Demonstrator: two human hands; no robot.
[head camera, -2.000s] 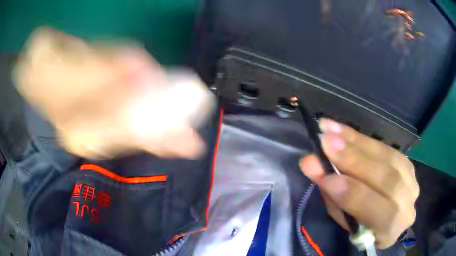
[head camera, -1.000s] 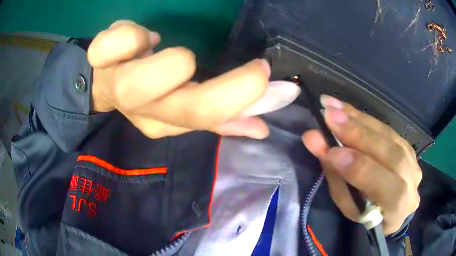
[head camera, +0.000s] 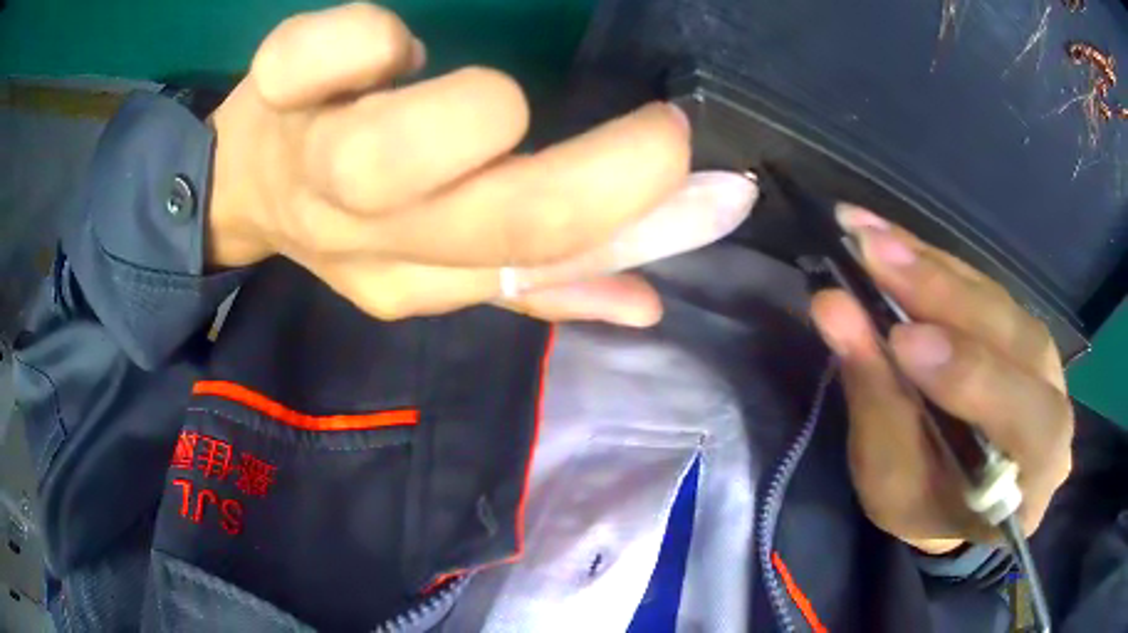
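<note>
My left hand (head camera: 408, 186) lies at picture left, fingers spread. Its white-covered fingertip rests at the dark fixture bar (head camera: 732, 134), right beside a tiny coppery glint (head camera: 752, 177), likely a coil. No object shows in this hand. My right hand (head camera: 965, 359) holds dark tweezers (head camera: 948, 433) with a pale band near the rear. The tweezers' tips point to the bar, just right of the glint; whether they touch it or are closed is unclear. The fingers hide part of the bar and its nests.
The black tray (head camera: 816, 56) lies beyond the bar, with orange coil clusters (head camera: 1095, 68) and fanned hair-thin leads at upper right. The green bench top (head camera: 136, 37) shows at upper left. The dark jacket (head camera: 309, 495) with orange trim fills the lower area.
My left hand came in from the left and its covered fingertip reached the bar beside the copper glint. My right hand, still holding the tweezers, shifted slightly right.
</note>
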